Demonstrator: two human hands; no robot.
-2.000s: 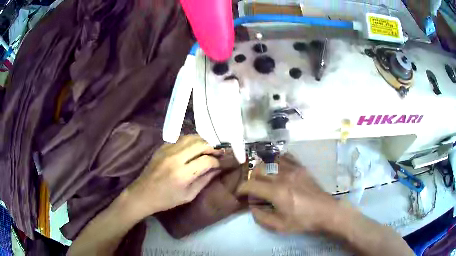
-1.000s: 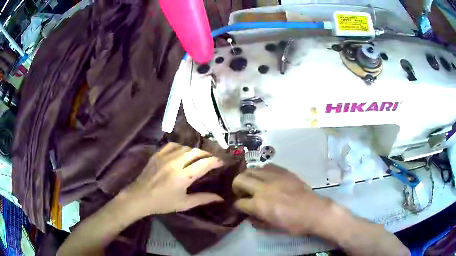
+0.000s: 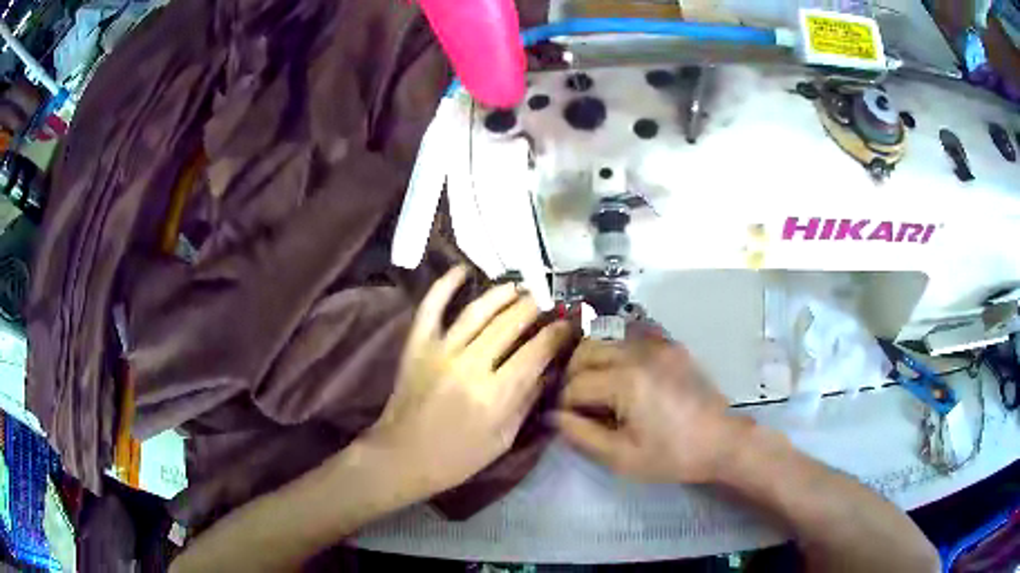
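Note:
Brown-purple cloth (image 3: 324, 347) lies gathered over the left of the table and runs under the left end of the white sewing machine (image 3: 716, 190). My left hand (image 3: 475, 375) lies on the cloth just left of the needle area, fingers spread. My right hand (image 3: 643, 409), slightly blurred, is right beside it with its fingers closed on the cloth edge. The needle and presser foot are mostly hidden by the fingers and the machine head. A small red spot shows above the fingertips.
Blue-handled snips (image 3: 926, 381) lie at the right near a cord. A crumpled clear plastic piece (image 3: 828, 347) is under the machine arm. A pink holder (image 3: 475, 45) stands on the machine top. An orange-yellow strip (image 3: 126, 420) shows under the left cloth. Fine scale marks line the front table edge.
My left hand has moved right and up, close to my right hand and the needle area, from a wider spread on the cloth. The cloth's front corner is drawn back from the table edge.

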